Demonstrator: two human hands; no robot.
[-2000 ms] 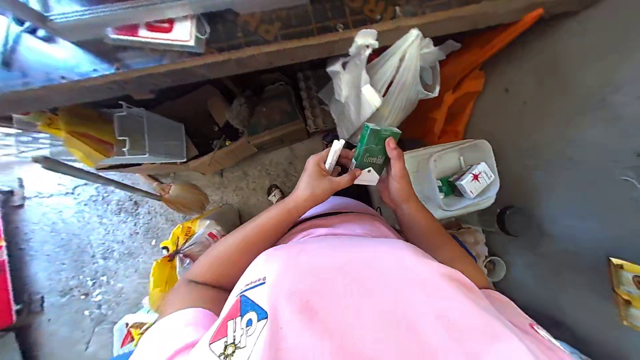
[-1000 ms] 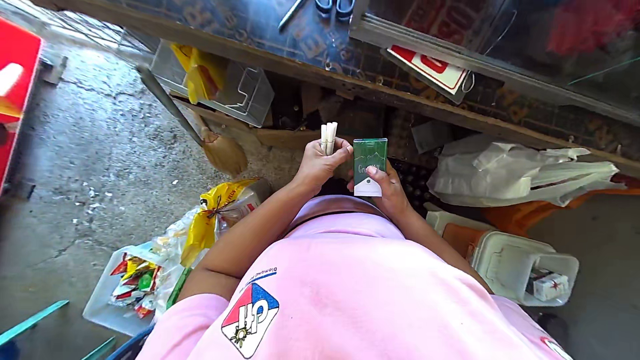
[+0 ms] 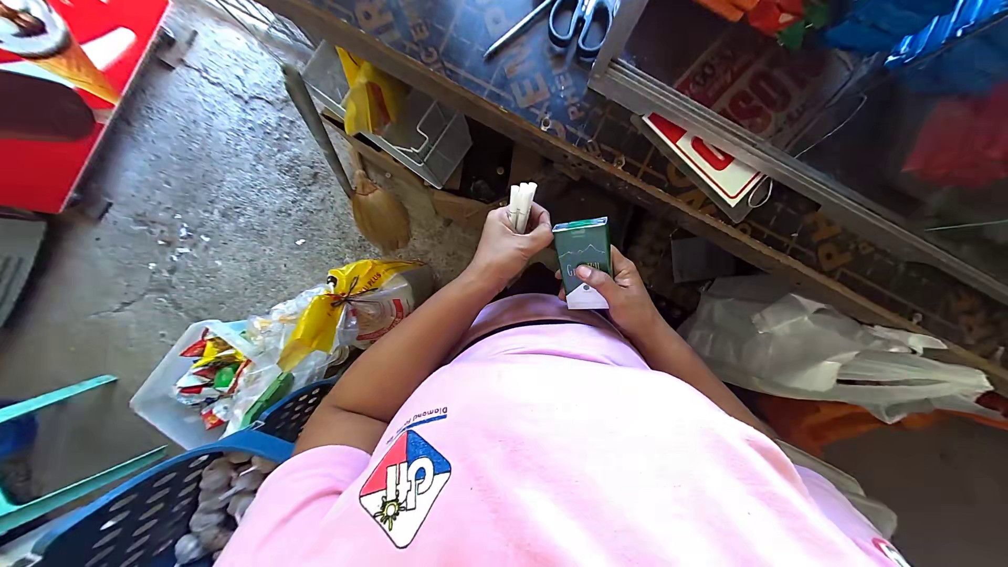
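Between the fingers and thumb of my left hand (image 3: 512,242) stands a small bundle of white cigarettes (image 3: 521,206). My right hand (image 3: 618,287) grips a green and white cigarette pack (image 3: 583,260), thumb across its front face. The pack is upright and its top end shows bright green; I cannot tell whether the top is open. The two hands are close together in front of my waist, with the cigarettes just left of the pack.
A wooden-edged counter (image 3: 504,110) crosses ahead, bearing scissors (image 3: 581,27) and a glass case. Left are a broom (image 3: 379,209), a grey plastic bin (image 3: 433,142), a tub of wrappers (image 3: 169,378) and a blue basket (image 3: 142,496) of garlic. White plastic bags (image 3: 795,339) lie at right.
The view has swung to the left. Two seconds ago the pack was tilted beside my left hand; now it is upright in my right hand. The cigarettes remain in my left hand.
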